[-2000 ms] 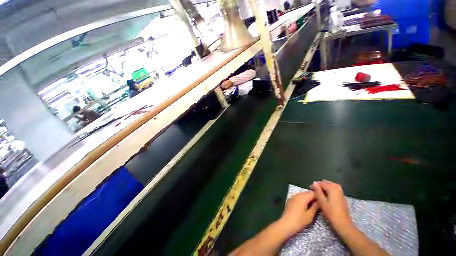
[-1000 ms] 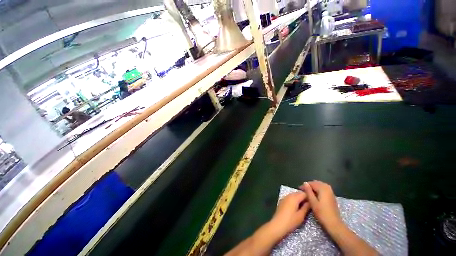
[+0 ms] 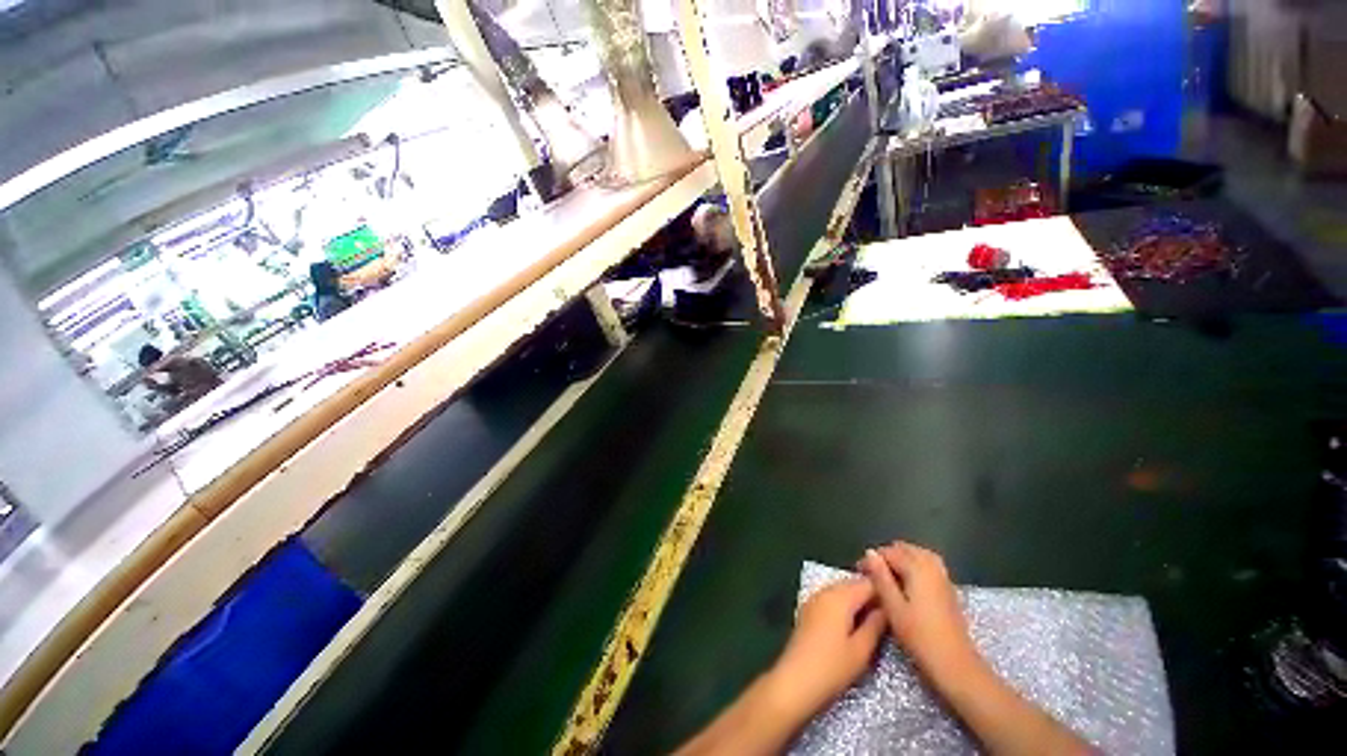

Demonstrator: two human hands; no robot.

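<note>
A silvery bubble-wrap sheet [image 3: 1056,650] lies flat on the dark green bench [image 3: 960,458] at the lower right. My left hand [image 3: 836,628] and my right hand [image 3: 922,603] are together over the sheet's upper left part. Their curled fingers touch at the tips. No object shows in either hand; the space between the fingers is hidden. No housing lies on the sheet.
A chipped yellow rail [image 3: 672,554] divides the bench from the green belt [image 3: 517,488]. A silvery wire tangle [image 3: 1307,662] lies at the right edge. Further up, red and black wires [image 3: 1042,284] lie on a white board [image 3: 901,288].
The view has shifted slightly to the right, so the hands, sheet and rail sit further left. The wire tangle shows more at the right. The hands keep the same pose on the sheet.
</note>
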